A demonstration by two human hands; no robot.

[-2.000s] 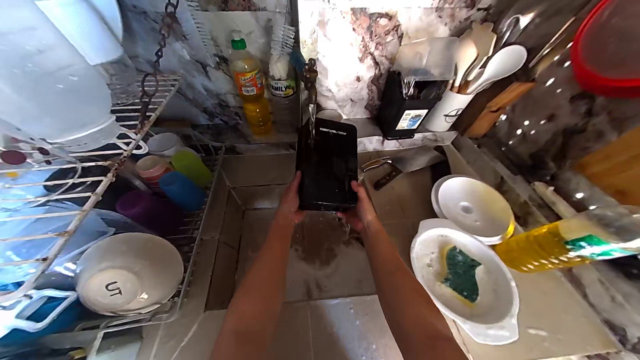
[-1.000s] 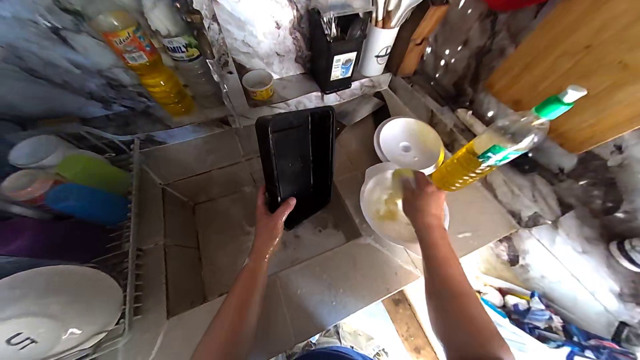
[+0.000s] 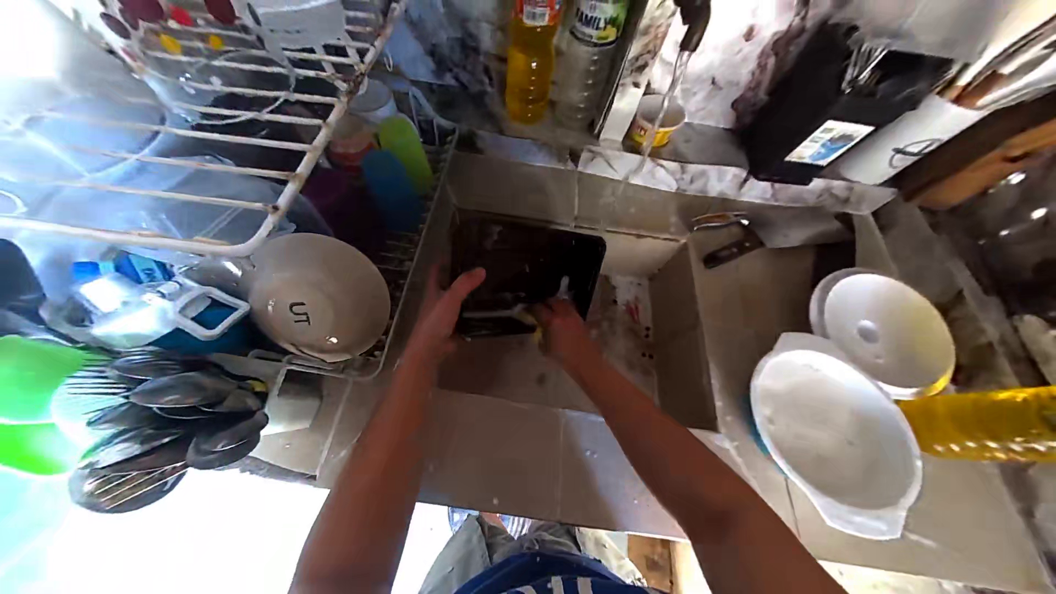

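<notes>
A black rectangular tray (image 3: 536,256) lies tilted in the tiled sink (image 3: 577,371), toward its left side. My left hand (image 3: 450,309) grips the tray's left edge, thumb on top. My right hand (image 3: 561,326) is at the tray's near right part, closed around a sponge (image 3: 538,332) that shows only as a bit of yellow. Water runs from the tap (image 3: 693,25) behind the tray. On the right counter, the white oval dish (image 3: 837,429) holds no sponge and sits beside a round white bowl (image 3: 891,330).
A wire dish rack (image 3: 388,330) with a bowl, cups and utensils stands left. A knife (image 3: 734,249) lies right of the sink. A bottle of yellow liquid (image 3: 982,425) is at the right. Bottles, a small tub (image 3: 657,122) and a black cutlery holder (image 3: 833,107) line the back.
My right hand has moved from the white dish to the tray, and the green and yellow sponge has left the dish. The tray is now lower in the sink. The view has shifted.
</notes>
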